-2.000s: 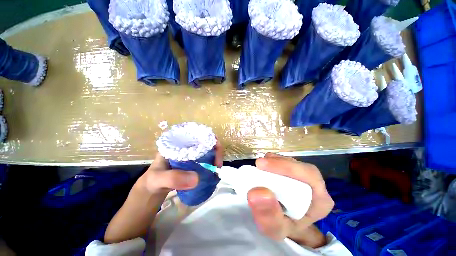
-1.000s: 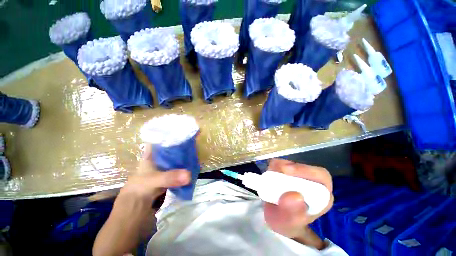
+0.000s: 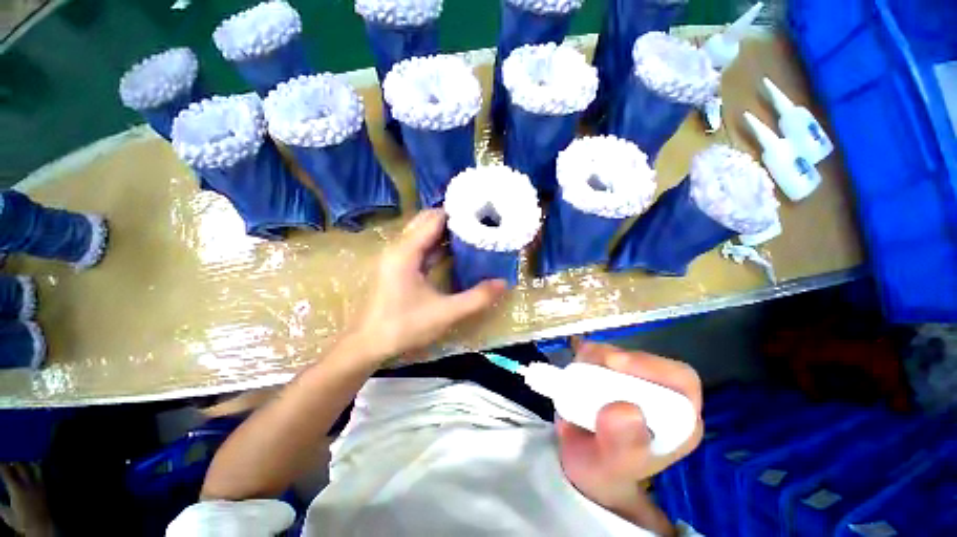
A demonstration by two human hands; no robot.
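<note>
My left hand (image 3: 420,299) is around the lower part of a blue denim piece (image 3: 485,262) with a bumpy white cuff (image 3: 493,208). The piece stands upright on the tan board (image 3: 210,336), beside another cuffed piece (image 3: 579,226) on its right. My thumb and fingers are at its sides. My right hand (image 3: 619,441) holds a white squeeze bottle (image 3: 628,404) in front of the board's near edge. Its thin teal needle (image 3: 506,363) points left, away from any piece.
More cuffed pieces (image 3: 430,100) stand in rows behind. Others lie at the left edge (image 3: 47,231). Spare white bottles (image 3: 785,157) and a crumpled white scrap (image 3: 747,257) lie at right, beside a blue crate (image 3: 892,168). A person's hand (image 3: 23,498) shows at bottom left.
My left hand has moved forward and right with the denim piece, from above my lap onto the board near the others. My right hand has drawn the bottle's needle away from the piece.
</note>
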